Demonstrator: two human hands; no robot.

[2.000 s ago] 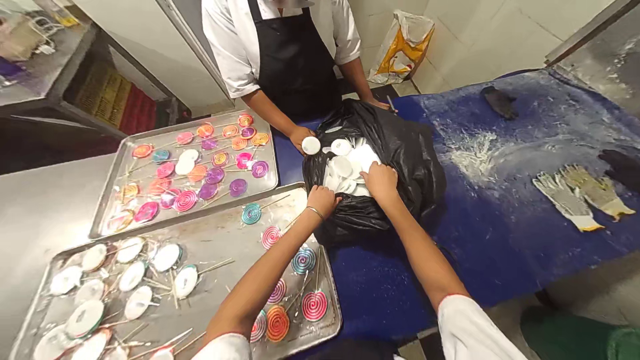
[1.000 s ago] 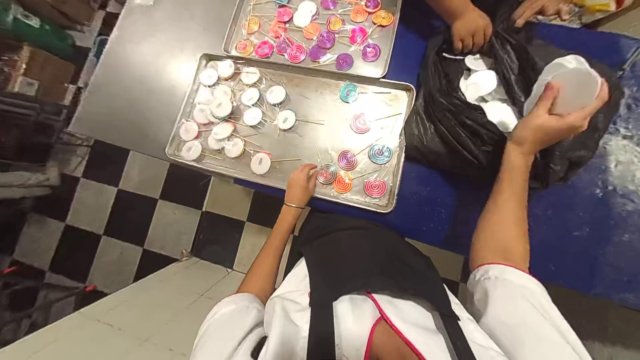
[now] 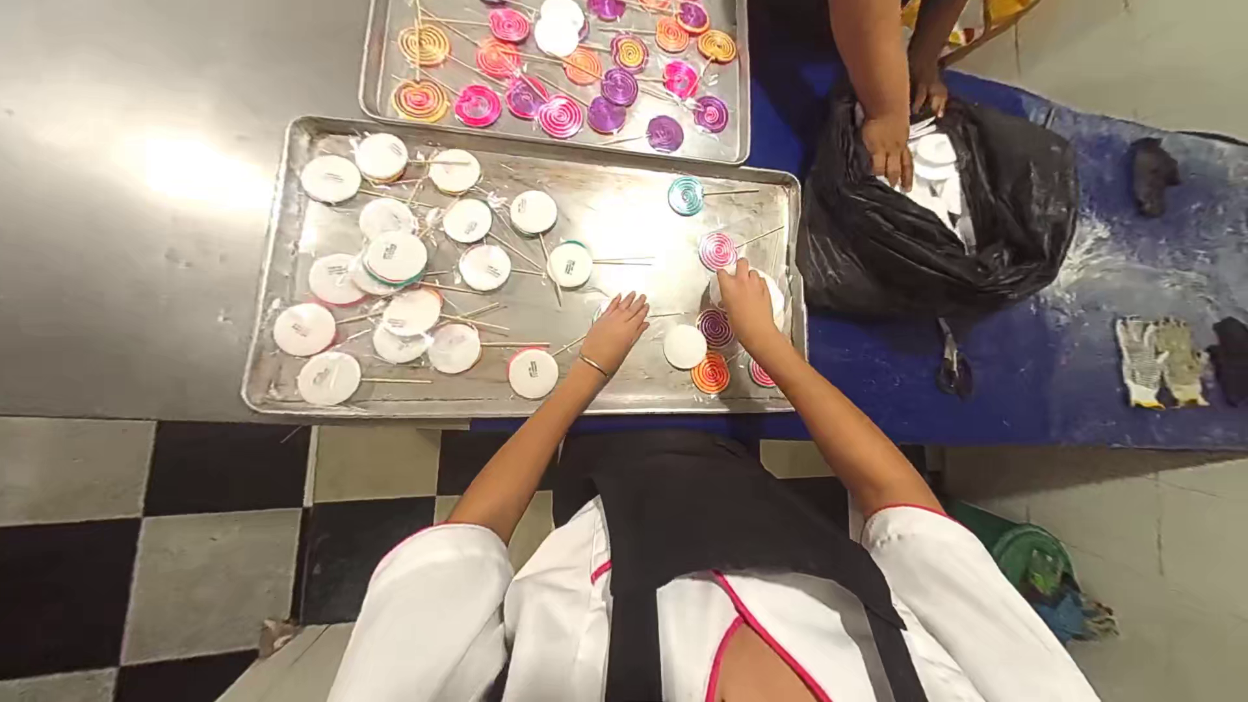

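Observation:
My left hand (image 3: 614, 336) rests over the near metal tray (image 3: 292, 234), fingers spread, on or just above a wrapped lollipop mostly hidden beneath it. My right hand (image 3: 749, 302) is at the tray's right part, touching white discs (image 3: 776, 297); whether it grips one cannot be told. A loose white disc (image 3: 684, 347) lies between the hands. Around my right hand are a pink swirl lollipop (image 3: 718, 251), a purple one (image 3: 715, 329) and an orange one (image 3: 711, 372). A teal lollipop (image 3: 685, 196) lies farther back. Several wrapped lollipops with white discs (image 3: 468, 221) on them fill the left side.
A second tray (image 3: 558, 136) of colourful lollipops stands behind. At the right, a co-worker's hands (image 3: 889, 151) reach into a black plastic bag (image 3: 936, 263) of white discs. Scissors (image 3: 952, 366), fabric gloves (image 3: 1162, 361) and a dark glove (image 3: 1153, 175) lie on the blue table.
My right hand has moved left from the bag, where it held a stack of white discs, to the tray. White discs now lie among the lollipops at the tray's right side.

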